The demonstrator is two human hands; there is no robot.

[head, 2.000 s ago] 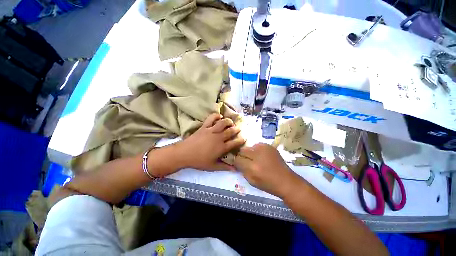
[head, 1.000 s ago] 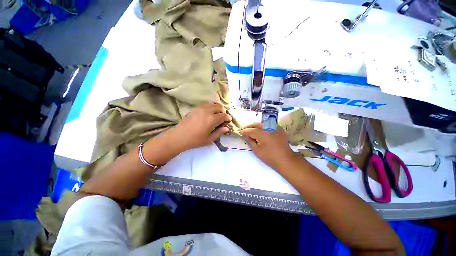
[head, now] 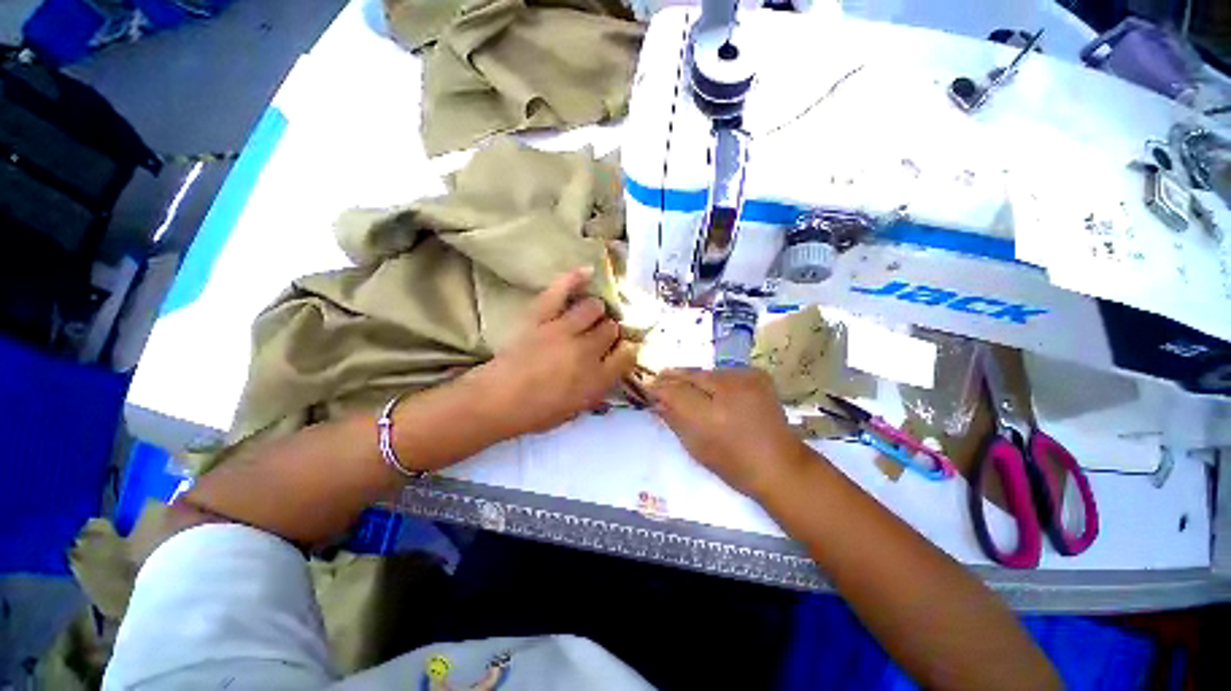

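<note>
A khaki garment panel (head: 392, 304) lies bunched on the table left of the needle area of the white sewing machine (head: 864, 257). My left hand (head: 564, 354) rests on the panel's near right edge, fingers gripping the cloth just in front of the presser foot area (head: 671, 300). My right hand (head: 716, 416) pinches the same edge beside it, fingertips close to the left hand's. The fingertips partly hide the cloth edge. A bluish-grey block (head: 733, 334) stands right of the needle area.
Small khaki pieces (head: 797, 351) lie right of the block. Snips (head: 891, 443) and pink-and-black shears (head: 1033, 493) lie further right. More khaki cloth (head: 527, 68) lies at the back left. A ruler strip (head: 594, 535) runs along the front edge. A paper sheet (head: 1107, 203) lies on the machine head.
Both hands stay at the cloth edge near the presser foot. The dark strip seen below the fingers one second ago no longer shows there. The camera view has shifted slightly.
</note>
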